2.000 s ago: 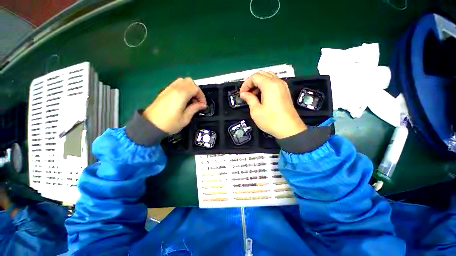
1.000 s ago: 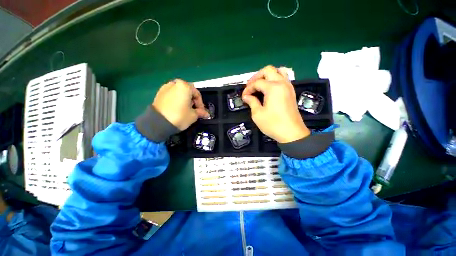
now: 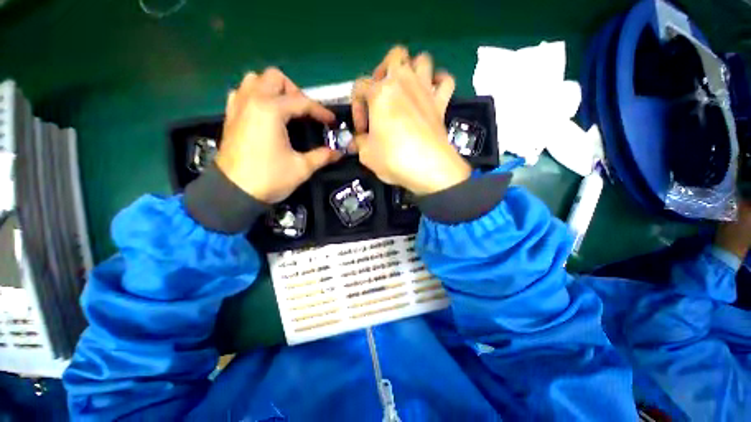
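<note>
The black foam tray (image 3: pixel 317 178) lies in front of me with small square housings in its pockets. My left hand (image 3: pixel 262 136) and my right hand (image 3: pixel 405 124) meet at one housing (image 3: pixel 339 138) in the back row. Fingers of both hands hold it at its left and right sides. Other housings sit in the front row, such as one near the centre (image 3: pixel 352 203) and one to its left (image 3: pixel 288 221). One more is at the right of the back row (image 3: pixel 465 137). No tool shows in either hand.
A white slotted plate (image 3: pixel 356 288) lies on my side of the tray. Stacked trays (image 3: pixel 51 214) stand at the left. Crumpled white wipes (image 3: pixel 520 97), a syringe (image 3: pixel 585 208) and a blue disc (image 3: pixel 630 115) with a shiny bag are at the right. Another person's sleeve (image 3: pixel 700 288) shows at lower right.
The view has shifted right. My hands were at two separate back-row pockets; now both are at one housing. The housing is now visible between my fingertips.
</note>
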